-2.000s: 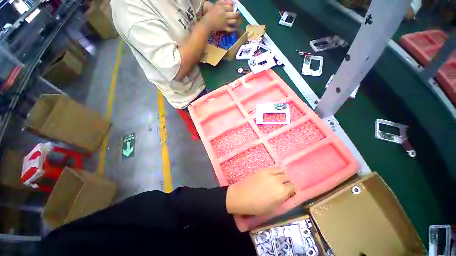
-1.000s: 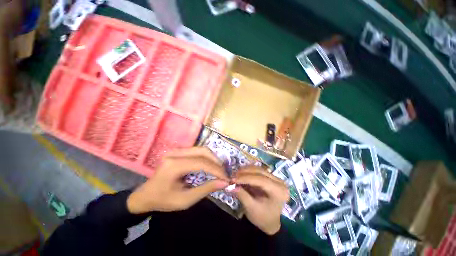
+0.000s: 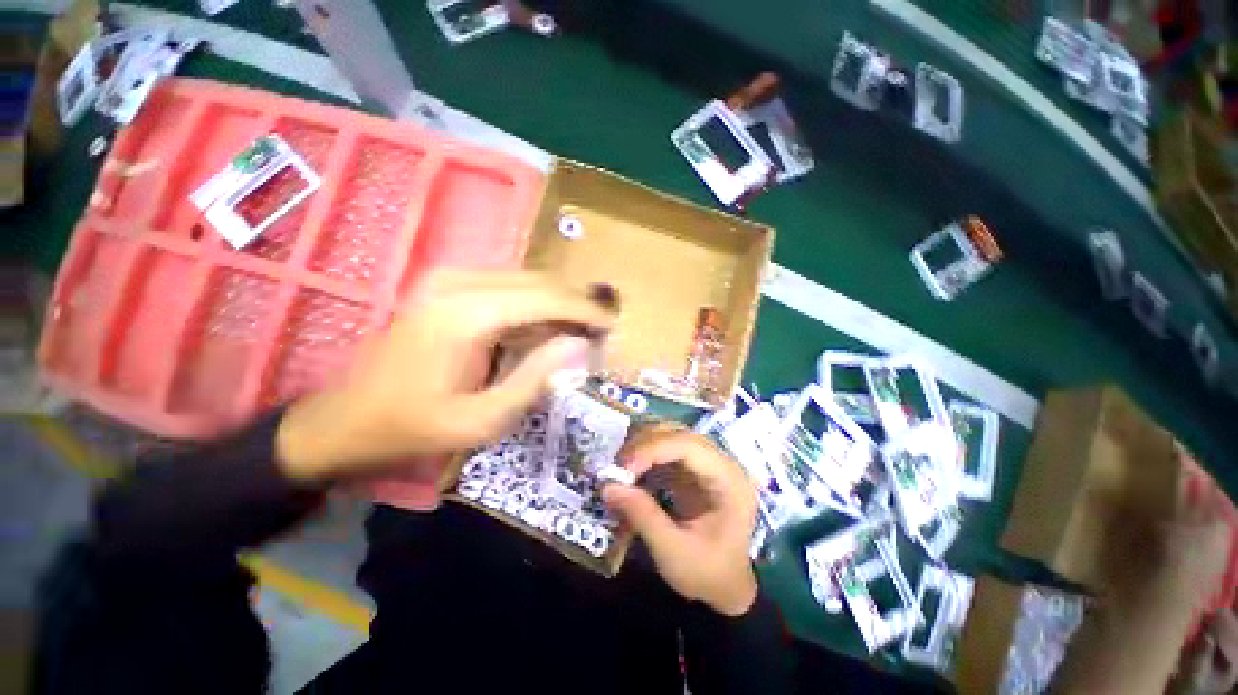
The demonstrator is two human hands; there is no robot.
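Note:
My left hand (image 3: 441, 367) is blurred and reaches over the near edge of the deeper carton (image 3: 679, 258). A small dark module (image 3: 604, 293) shows at its fingertips. My right hand (image 3: 692, 523) is over the right side of the shallow carton and pinches a small white ring (image 3: 618, 475) between thumb and finger. The shallow carton (image 3: 604, 559) holds many white rings (image 3: 523, 502), partly hidden by my left hand. Orange-brown pieces (image 3: 707, 342) and one white ring (image 3: 570, 227) lie in the deeper carton.
The pink compartment tray (image 3: 469, 231) is at left, with a white frame (image 3: 258, 190) across its pockets. White frames are piled (image 3: 869, 462) at right, beside brown cartons (image 3: 1086, 468). More frames lie on the green belt (image 3: 869, 204). A grey post (image 3: 356, 48) stands behind the tray.
My hands have moved apart; the left went up to the deeper carton. The dark module that lay in that carton now shows at my left fingertips. The view has shifted slightly right.

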